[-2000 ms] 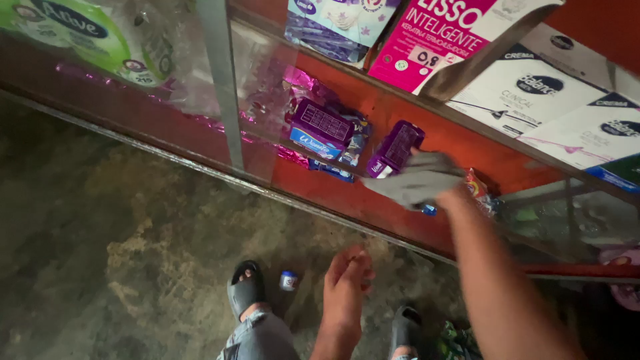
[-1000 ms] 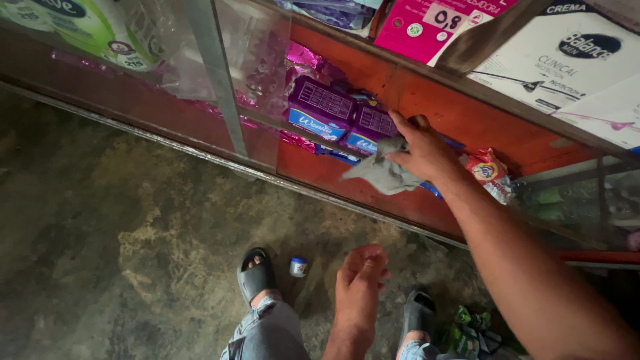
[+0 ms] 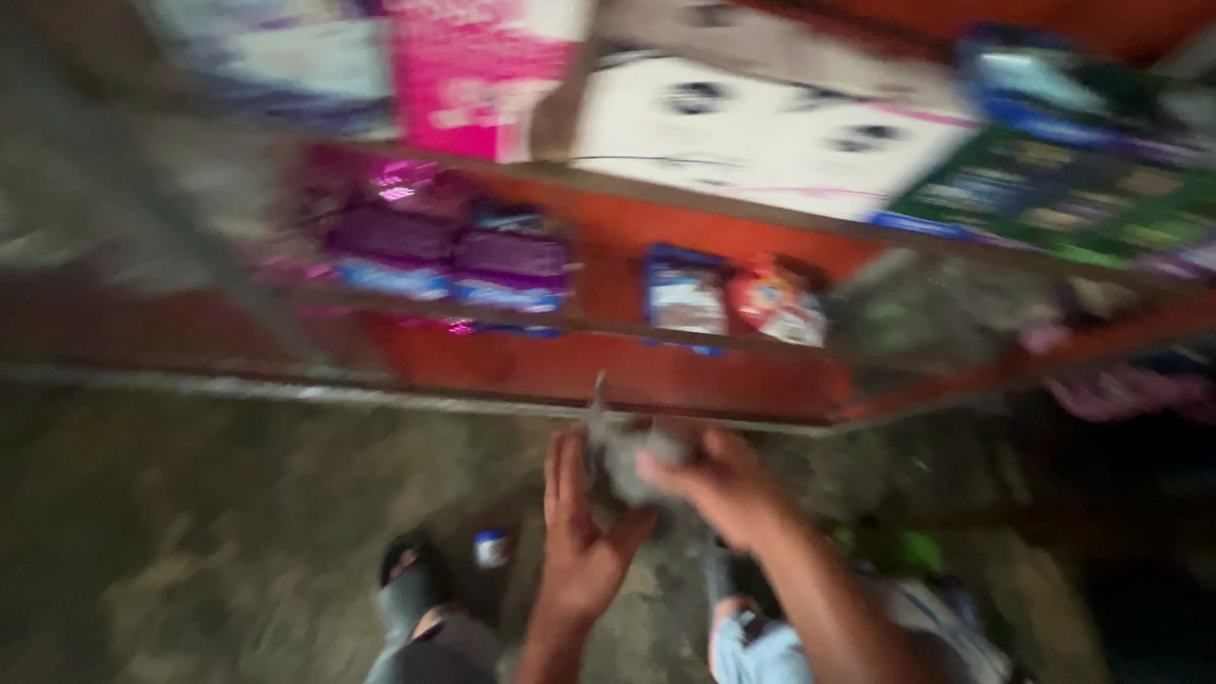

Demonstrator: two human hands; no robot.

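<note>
A grey cloth [image 3: 635, 461] hangs between my two hands, in front of the display case's lower edge. My right hand [image 3: 722, 484] grips it from the right. My left hand [image 3: 584, 532] is beside the cloth with its fingers spread; blur hides whether it touches it. On the low shelf behind stand two purple packs [image 3: 394, 252] side by side, and to their right a dark blue packet [image 3: 686, 290] and a red and white packet [image 3: 779, 299].
Above are a pink box [image 3: 465, 76] and white boxes [image 3: 760, 133], with green packages [image 3: 1026, 180] at the right. A small jar with a blue lid [image 3: 490, 549] sits on the floor [image 3: 237, 551] near my left foot.
My right hand has drawn back from the low shelf with the cloth, and both hands are now close together. The dark blue packet has come into sight. The view has swung right and is blurred.
</note>
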